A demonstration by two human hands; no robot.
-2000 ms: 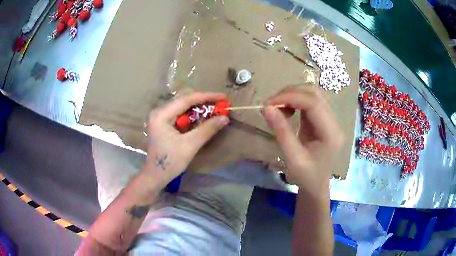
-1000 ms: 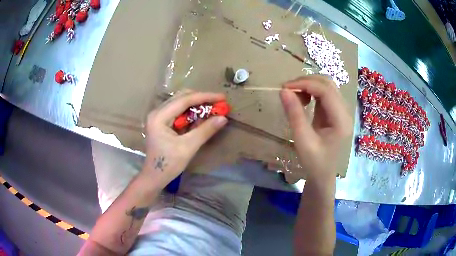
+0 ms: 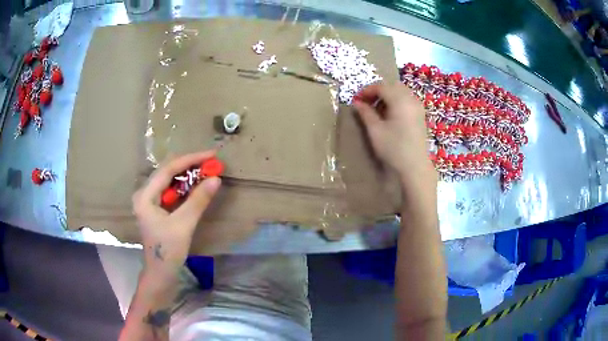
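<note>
My left hand [image 3: 167,213] is closed around a red-and-white toy figure [image 3: 191,178], held above the cardboard mat [image 3: 280,143]. A small whitish cup [image 3: 231,122] stands beside a dark stain on the mat. My right hand [image 3: 399,133] is at the lower right edge of a heap of small white parts [image 3: 339,58], thumb and fingertips close together. Whether it holds a part or the thin stick cannot be made out.
Red-and-white figures [image 3: 467,123] lie in dense rows right of the mat. A looser group of figures [image 3: 37,83] and a single one [image 3: 41,176] lie at left. A red-handled tool [image 3: 554,113] is at far right. Blue bins [image 3: 550,243] are below the bench.
My right hand has moved from near the cup to the heap of white parts, and the pale stick no longer shows. My left hand still holds the figure. The camera view has shifted.
</note>
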